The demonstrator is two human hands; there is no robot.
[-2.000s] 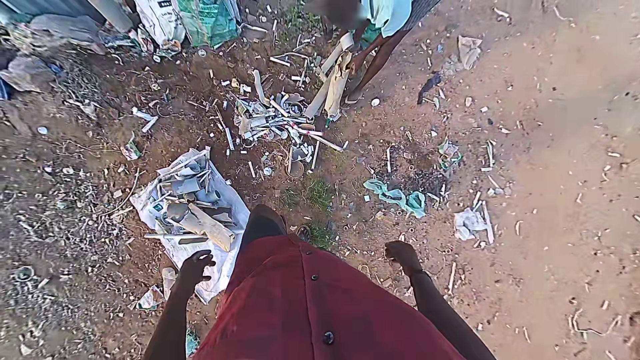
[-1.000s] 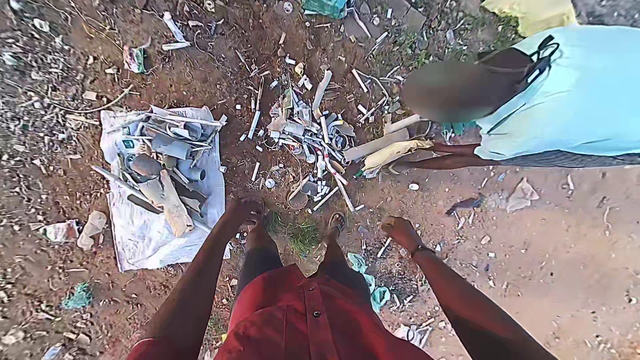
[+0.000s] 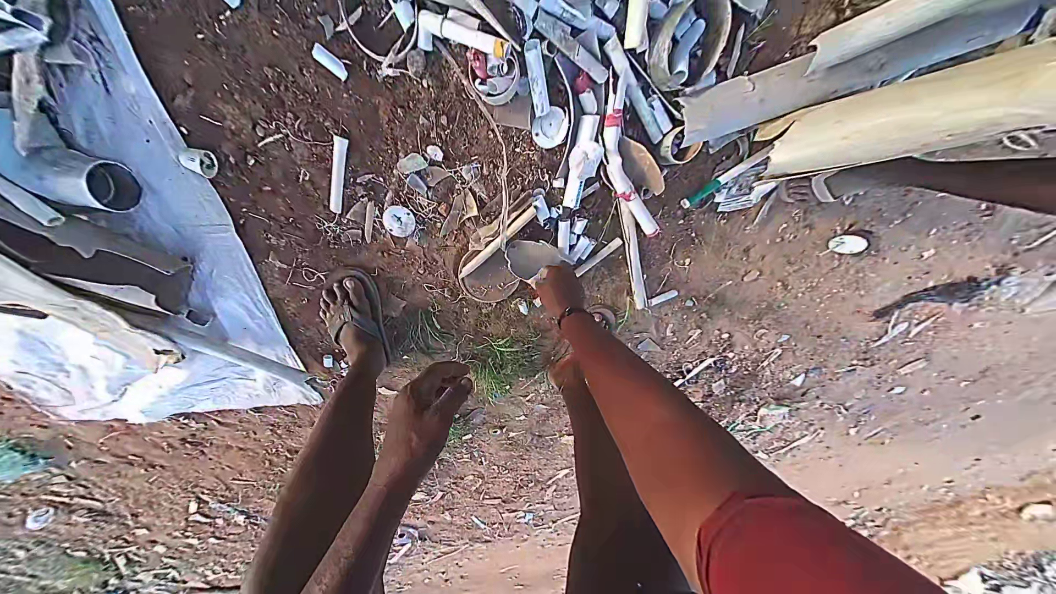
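Observation:
My right hand (image 3: 558,289) reaches down to the near edge of a heap of plastic pipe scraps (image 3: 577,124), its fingers closed on the edge of a grey plastic piece (image 3: 528,257). Just behind that piece lies a curved brownish scrap (image 3: 487,280) with a thin stick (image 3: 497,241) across it. Nearer to me, my left hand (image 3: 433,404) hangs over the ground with its fingers curled; nothing shows in it. A thin cord (image 3: 499,148) trails down from the heap.
On the left, a white sheet (image 3: 239,305) bears grey pipes and broken pipe pieces (image 3: 62,177). At the upper right lie long split pipes (image 3: 916,107), with another person's arm (image 3: 949,180) beside them. My sandalled foot (image 3: 359,318) stands between sheet and heap.
My right hand has moved forward and down to the heap and taken hold of a grey piece. The view has moved much closer to the ground.

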